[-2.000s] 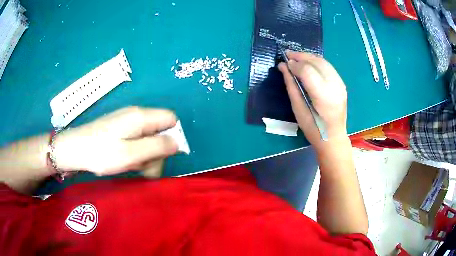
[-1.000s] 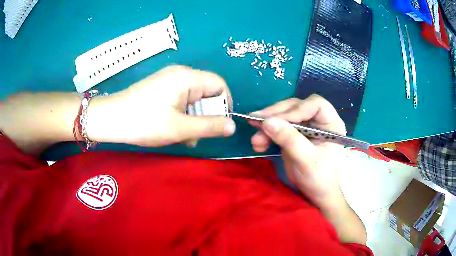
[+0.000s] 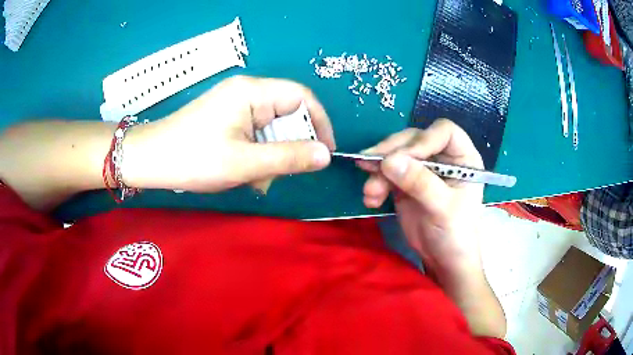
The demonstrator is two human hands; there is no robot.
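My left hand (image 3: 229, 142) is closed around a white watch strap (image 3: 291, 127), with only its flared end showing between fingers and thumb. My right hand (image 3: 430, 173) holds silver tweezers (image 3: 472, 174) like a pen, with holes along the handle. The tweezers' tip is close to my left thumb tip at the strap end; whether it holds a piece is too small to tell. A loose pile of tiny whitish pieces (image 3: 350, 66) lies on the green mat. The black ribbed sheet (image 3: 466, 76) lies behind my right hand, with fine specks on it.
A fanned stack of white straps (image 3: 170, 69) lies behind my left hand. White ridged bundles (image 3: 24, 22) are at far left. Spare tweezers (image 3: 566, 87) lie right of the sheet. Blue (image 3: 575, 12) and red (image 3: 602, 47) bins are back right. A carton (image 3: 577, 286) and a person's checked sleeve (image 3: 611, 220) are at right.
The camera view has shifted. My right hand has come from the black sheet to my left hand with the tweezers. In the last second both hands moved slightly up, and the tweezers tilted flatter.
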